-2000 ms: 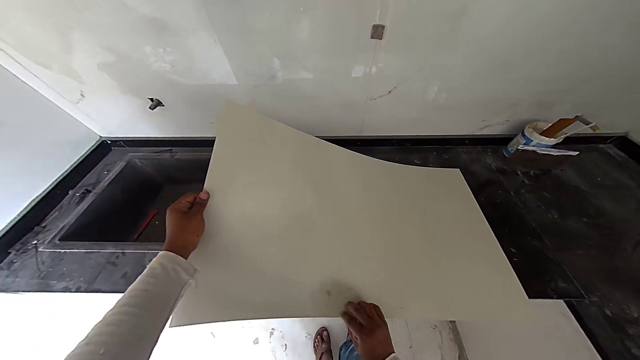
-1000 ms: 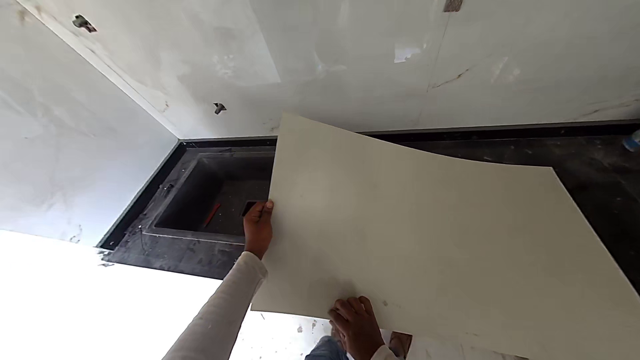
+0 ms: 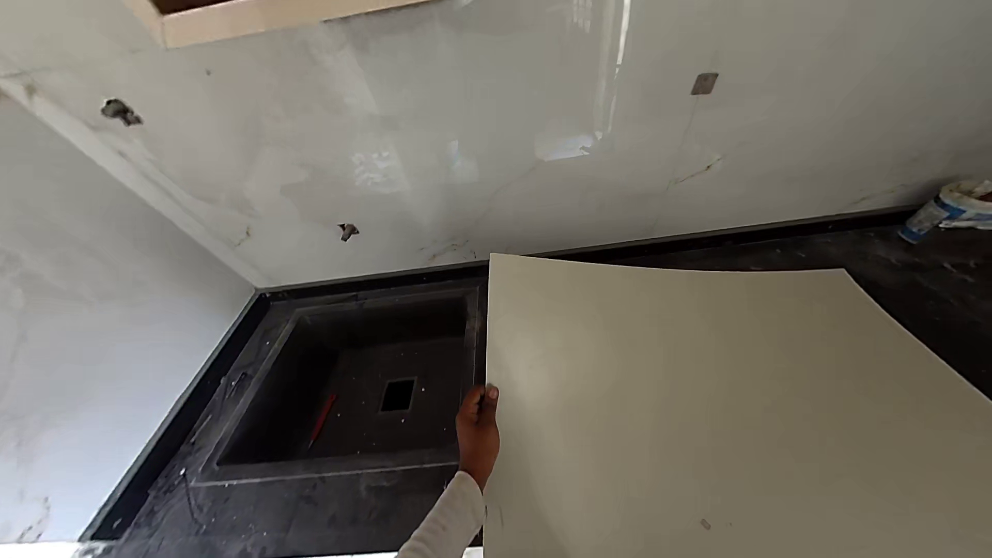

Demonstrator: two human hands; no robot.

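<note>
A large, thin cream sheet (image 3: 682, 403), slightly bowed along its far edge, spans the lower right of the head view, over the black stone countertop (image 3: 341, 511). My left hand (image 3: 478, 434) grips its left edge, thumb on the upper face. Left of that hand is the dark rectangular sink basin (image 3: 364, 418), with a square drain opening (image 3: 398, 395) and a red, thin tool (image 3: 322, 420) lying inside. My right hand is out of the picture.
A white and blue bucket (image 3: 942, 211) stands on the countertop at the far right. Behind runs a glossy marble-look wall (image 3: 465, 155) with pipe openings (image 3: 349, 231) and a small square patch (image 3: 704, 84). Another wall (image 3: 101, 325) closes the left side.
The right hand, earlier on the sheet's near edge, is out of view. The sheet's left edge now lies right of the basin, uncovering the drain opening. The view has shifted.
</note>
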